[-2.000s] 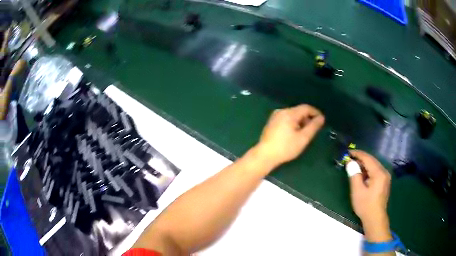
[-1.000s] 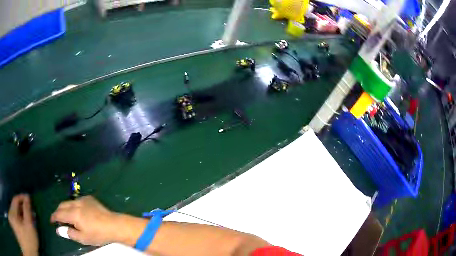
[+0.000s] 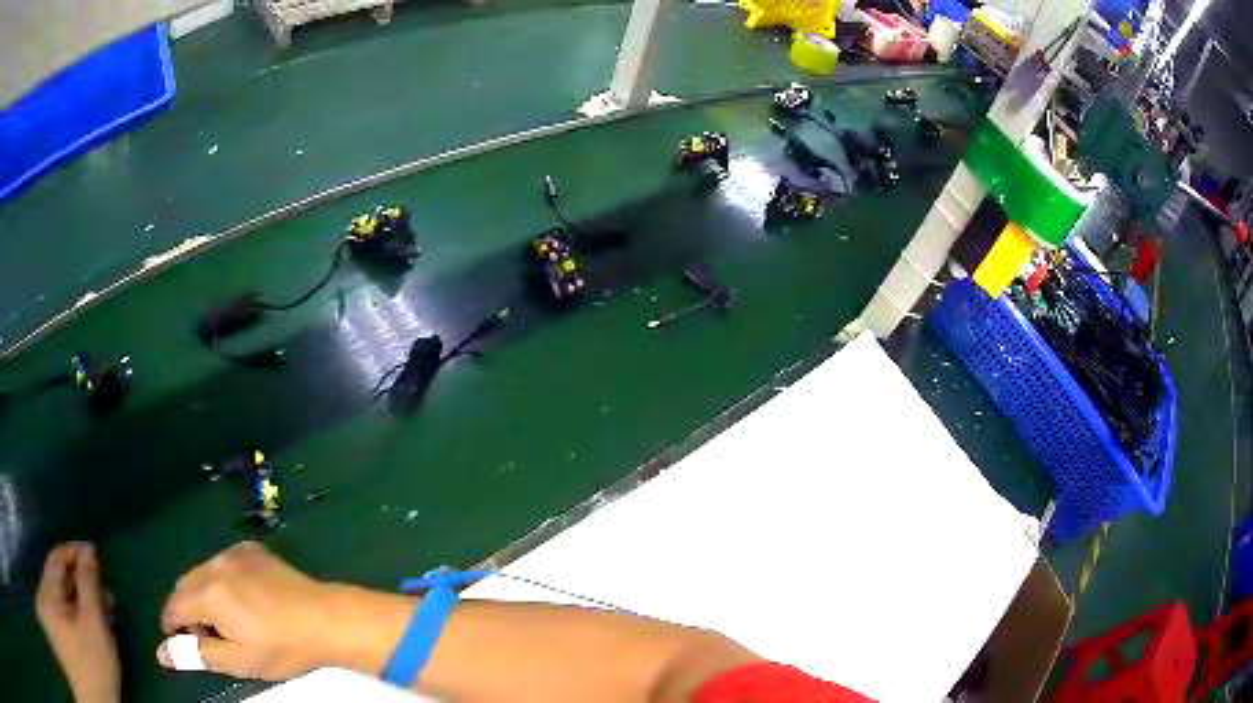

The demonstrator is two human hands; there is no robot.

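Note:
My left hand (image 3: pixel 80 615) is at the lower left over the green belt (image 3: pixel 577 398), fingers curled; whether it holds anything cannot be told. My right hand (image 3: pixel 254 611) is just right of it, palm down with bent fingers, a white wrap on the thumb and a blue strap on the wrist. Its fingertips are partly hidden, so a held part cannot be made out. A circuit board (image 3: pixel 264 488) with yellow and blue parts lies on the belt just beyond my right hand, not touched by it.
More circuit boards (image 3: pixel 559 261) and black corded pieces (image 3: pixel 419 368) lie along the belt. A white sheet (image 3: pixel 770 536) covers the near bench edge. A pale post (image 3: pixel 914 261), a blue mesh basket (image 3: pixel 1017 398) of black cords and a cardboard box (image 3: pixel 1024 639) are at right.
The view has swung right, from the black heap to the belt's right part. My right hand, earlier at a yellow-and-blue board, is now apart from the board near it. Items on the belt have shifted slightly right in view.

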